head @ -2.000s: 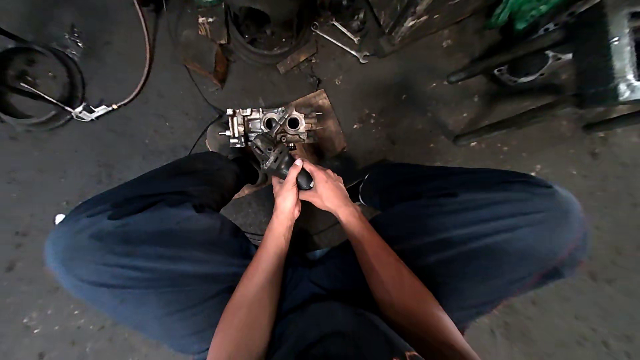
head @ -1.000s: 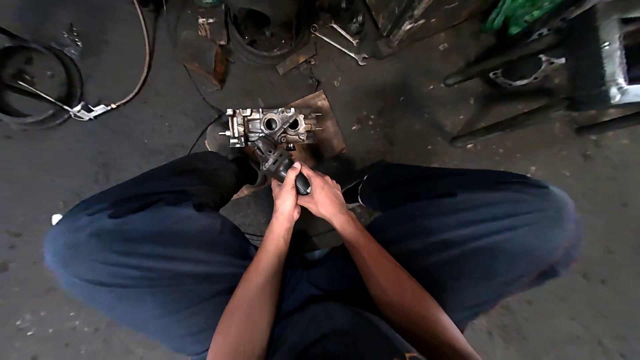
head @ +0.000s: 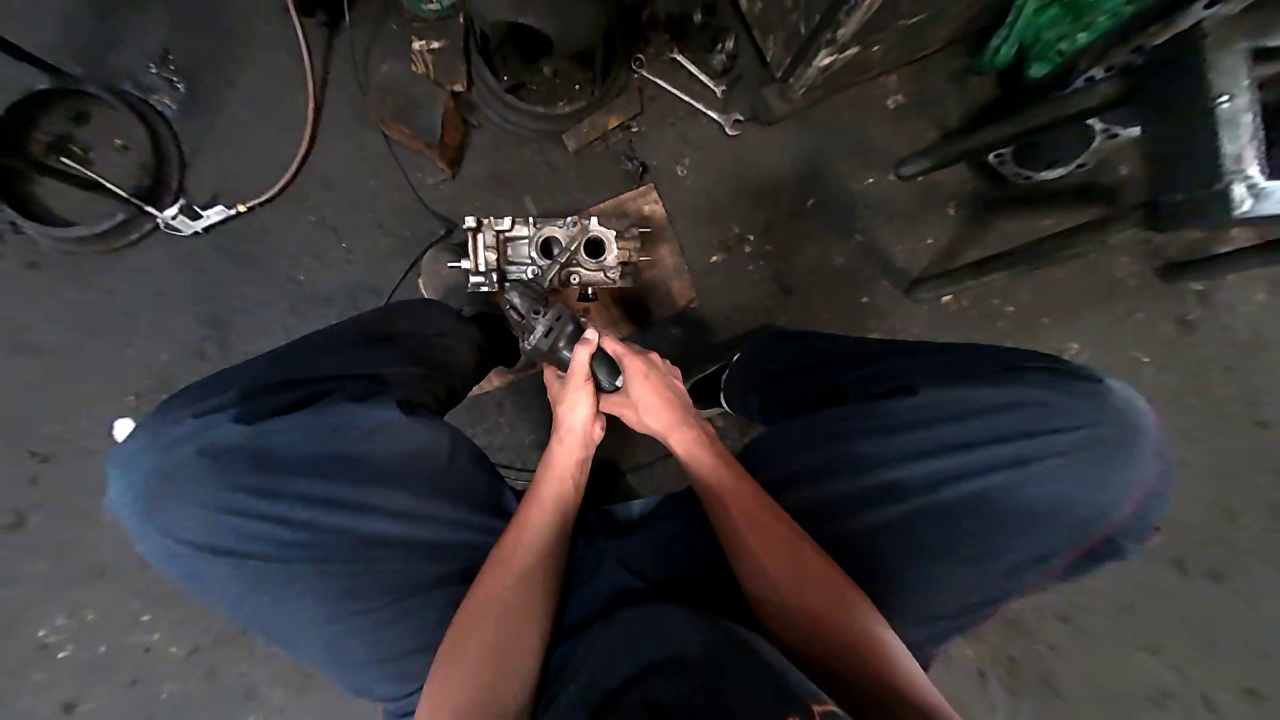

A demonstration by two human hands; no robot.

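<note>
Both my hands are on a dark angle grinder (head: 548,330) between my knees. My left hand (head: 575,395) wraps its body from the left, the thumb lying on top. Around the rear end is my right hand (head: 648,390), its fingers partly hidden beneath. The grinder's head points up and left, at the lower edge of a metal engine casting (head: 515,250) with two round bores. Whether the two touch cannot be told. Under the casting lies a flat brown board (head: 665,235).
Two wrenches (head: 690,100) lie on the floor beyond the casting. An air blow gun (head: 195,217) with its hose rests by a black ring (head: 165,150) at left. A metal frame (head: 1185,150) and a ring-shaped gasket or plate (head: 1040,170) are at right. A thin cable runs left of the casting.
</note>
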